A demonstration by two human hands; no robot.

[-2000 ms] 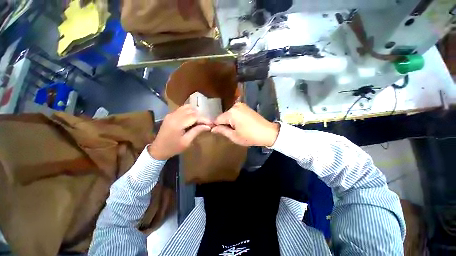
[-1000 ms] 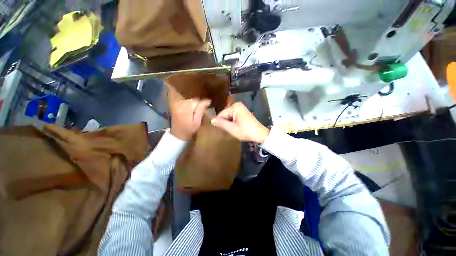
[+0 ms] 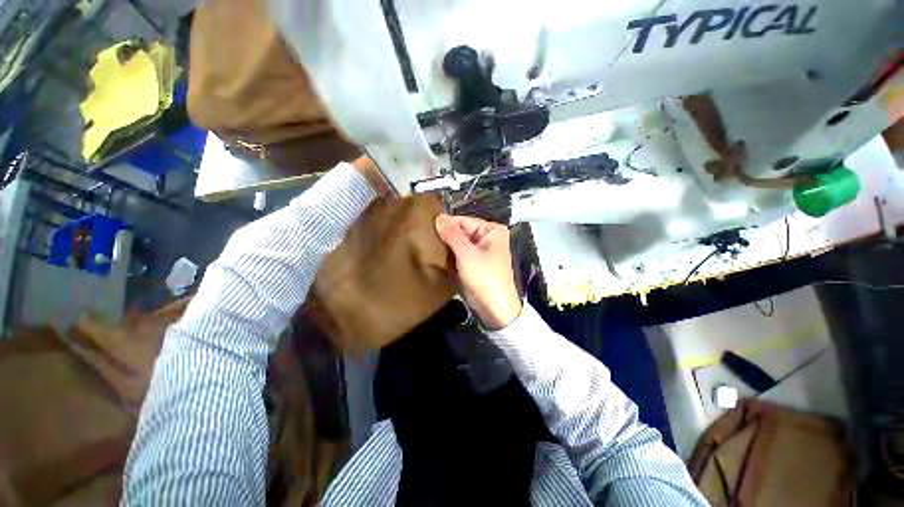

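Note:
The brown tube-shaped cloth piece [image 3: 382,272] lies in front of the wearer, its upper edge near the presser foot area [image 3: 476,183] of the white sewing machine [image 3: 595,59]. My right hand [image 3: 481,262] pinches the cloth's right upper edge between thumb and fingers, just below the needle area. My left arm reaches up along the cloth's left side. Only a small part of my left hand [image 3: 369,173] shows, at the wrist; its fingers are hidden behind the cloth and machine head. Whether the cloth is under the presser foot cannot be told.
A brown stack [image 3: 253,74] sits on the side table [image 3: 213,173] at upper left. A brown heap [image 3: 79,396] lies at lower left. A green knob [image 3: 826,191] is right of the bed. Yellow pieces [image 3: 124,99] lie far left; more brown cloth [image 3: 773,456] is at lower right.
The view has moved so the machine head and lettering show. The left hand has gone up behind the cloth, mostly out of sight. The white piece seen earlier no longer shows. The right hand now pinches the cloth edge.

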